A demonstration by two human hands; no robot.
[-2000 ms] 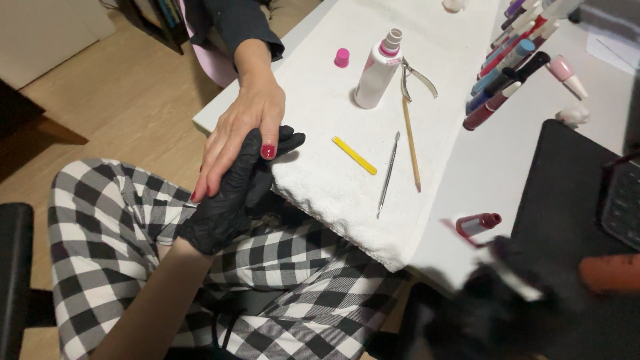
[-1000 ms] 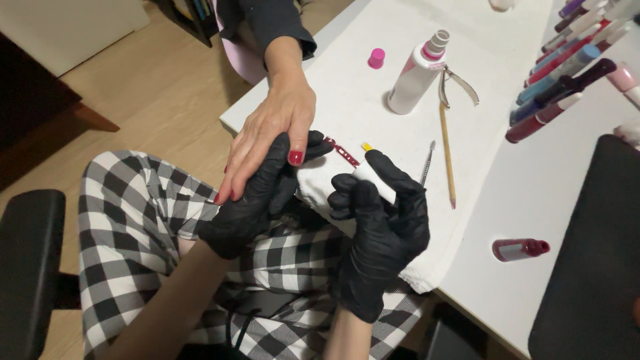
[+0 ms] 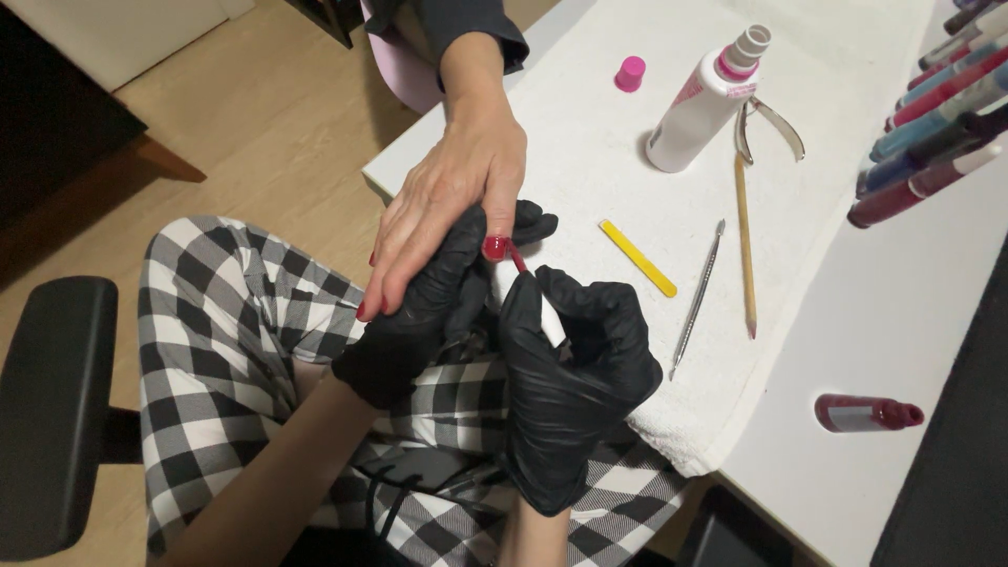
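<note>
My left hand (image 3: 429, 315), in a black glove, holds another person's hand (image 3: 465, 165) from below, its nails painted red. In my gloved right hand (image 3: 583, 378) is a nail polish brush (image 3: 551, 321) with a white cap handle; its red bristle end touches the edge of that person's red thumbnail (image 3: 495, 248). An uncapped bottle of dark red polish (image 3: 866, 413) stands on the white table to the right. On the white towel lie a yellow nail file (image 3: 638, 258), a metal cuticle pusher (image 3: 698, 299) and a wooden stick (image 3: 746, 252).
A white pump-neck bottle (image 3: 701, 110) stands on the towel, with a pink cap (image 3: 630, 74) at its left and metal cuticle nippers (image 3: 768, 130) behind it. Several polish bottles (image 3: 921, 134) line the right side. A dark mat (image 3: 953, 472) covers the lower right table edge.
My right hand, blurred at the lower right two seconds ago, has come to the other person's thumb with the brush. My left hand still holds that person's hand.
</note>
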